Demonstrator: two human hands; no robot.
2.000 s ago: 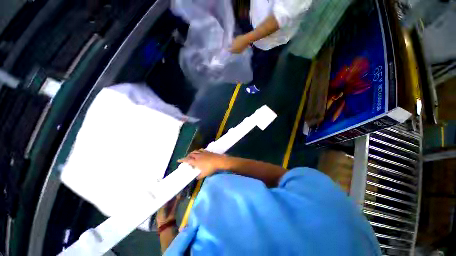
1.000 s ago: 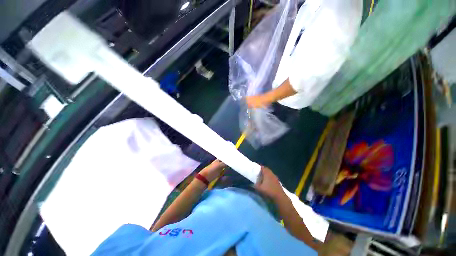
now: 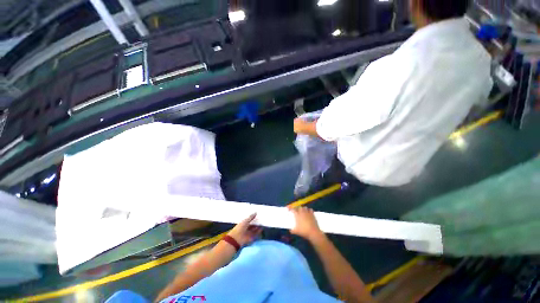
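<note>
A long white foam packing strip (image 3: pixel 349 225) lies level across the view in front of my blue shirt, with a thicker right end. Its left part overlaps the white pile in view, so its left end is hard to make out. My left hand (image 3: pixel 246 229), with a red wristband, grips its lower edge near the middle. My right hand (image 3: pixel 305 222) is closed over it a little further right. The flat white pile of bags or sheets (image 3: pixel 130 171) sits on a stand at the left.
A person in a white shirt (image 3: pixel 408 100) stands ahead, holding a clear plastic bag (image 3: pixel 314 158). The dark conveyor line (image 3: pixel 177 109) crosses behind. A green plastic bag (image 3: pixel 491 210) is at the right, a brown cardboard piece (image 3: pixel 411 283) at lower right. Yellow lines (image 3: pixel 130 278) mark the floor.
The view has swung right. The strip has turned from slanting to nearly level, still in both hands. The printed carton has mostly left the view, and the other person now shows turned away, further right.
</note>
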